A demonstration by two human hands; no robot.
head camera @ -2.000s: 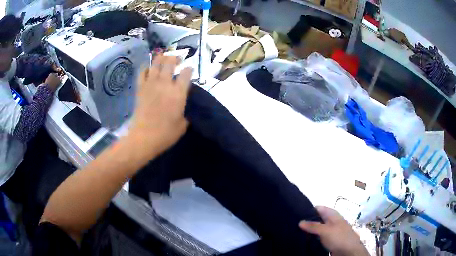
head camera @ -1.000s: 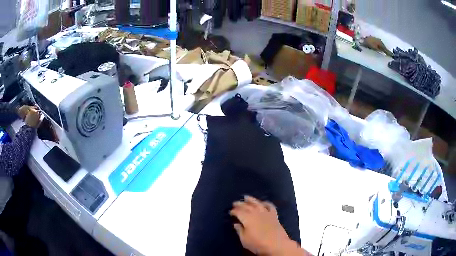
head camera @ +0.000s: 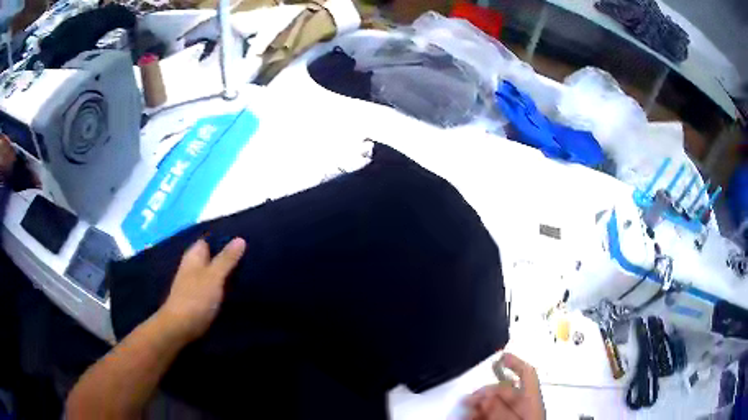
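Observation:
A large black fabric piece (head camera: 353, 271) lies spread over the white machine table, its upper edge slanting up to a pointed corner and its right side curved. My left hand (head camera: 201, 283) rests on its left part, with thumb and forefinger apart. My right hand (head camera: 508, 392) is at the bottom, just below the cloth's lower right corner, with fingers curled; whether they pinch anything is unclear. The sewing machine (head camera: 656, 271) stands to the right. Black-handled scissors (head camera: 644, 365) and a slim orange-brown tool (head camera: 613, 353) lie below its head.
A neighbouring machine (head camera: 86, 123) with a round vent stands at left, beside a thread cone (head camera: 152, 80). A pole (head camera: 227, 49) rises behind the table. Clear plastic bags (head camera: 459, 61) and blue cloth (head camera: 545, 127) lie along the back. Blue pegs (head camera: 677, 193) stand above the right machine.
The black piece has gone from lying lengthwise to spread wide toward the left. My left hand has come back into view on it. My right hand has moved down and right. The view has tilted down.

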